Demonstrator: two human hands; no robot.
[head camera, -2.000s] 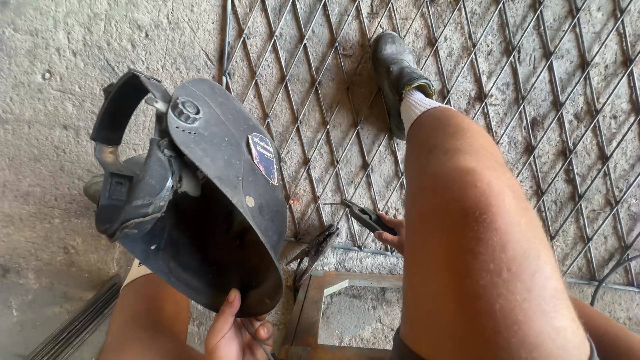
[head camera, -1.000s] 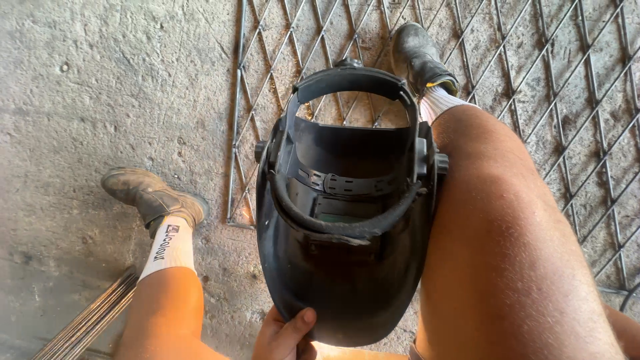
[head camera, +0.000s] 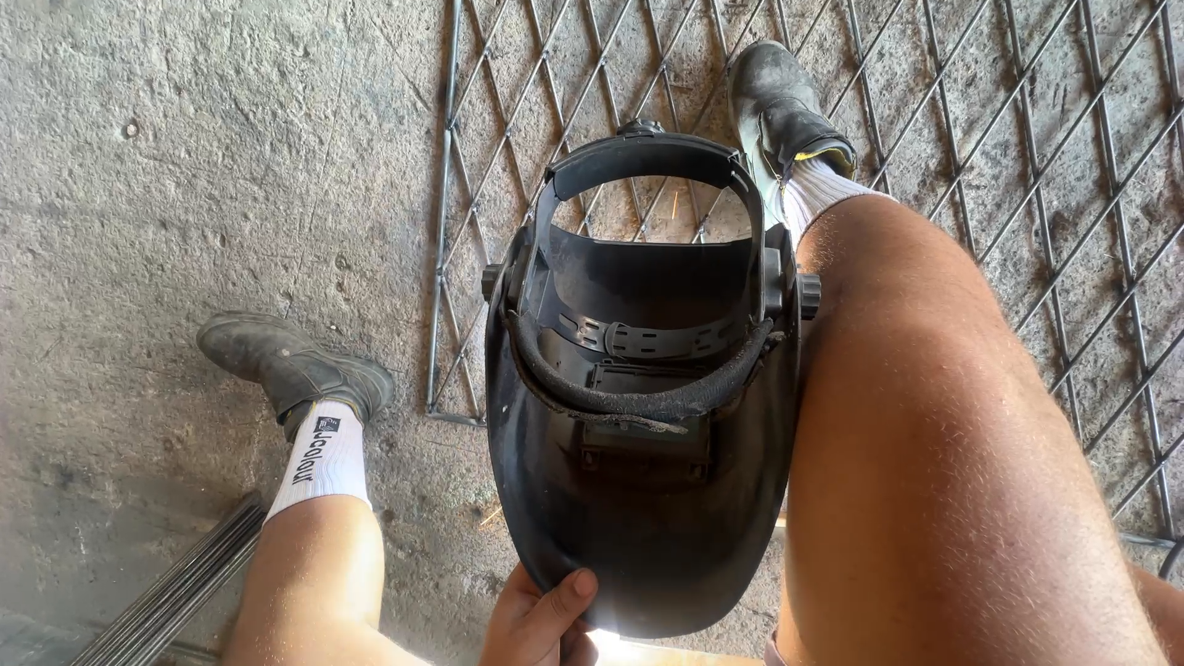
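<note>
A black welding helmet (head camera: 647, 518) is held between my knees, its hollow inside turned up toward me. My left hand (head camera: 546, 615) grips its chin edge, thumb on the inner face. The headband (head camera: 638, 398), with a worn sweatband and a slotted strap, spans the shell, and a knob sits on each side. My right hand is out of sight; only a bit of skin shows beyond the right thigh at the lower right edge.
A welded steel lattice panel (head camera: 450, 185) lies on the rough concrete floor (head camera: 231, 185), with my right boot (head camera: 782, 111) over it. My left boot (head camera: 296, 365) rests on the concrete. A bundle of thin metal rods (head camera: 176, 587) lies at lower left.
The helmet has turned from a tilted side view at the left to upright and centred, its inside facing me. The right hand with dark-handled pliers, visible two seconds ago, has left the view.
</note>
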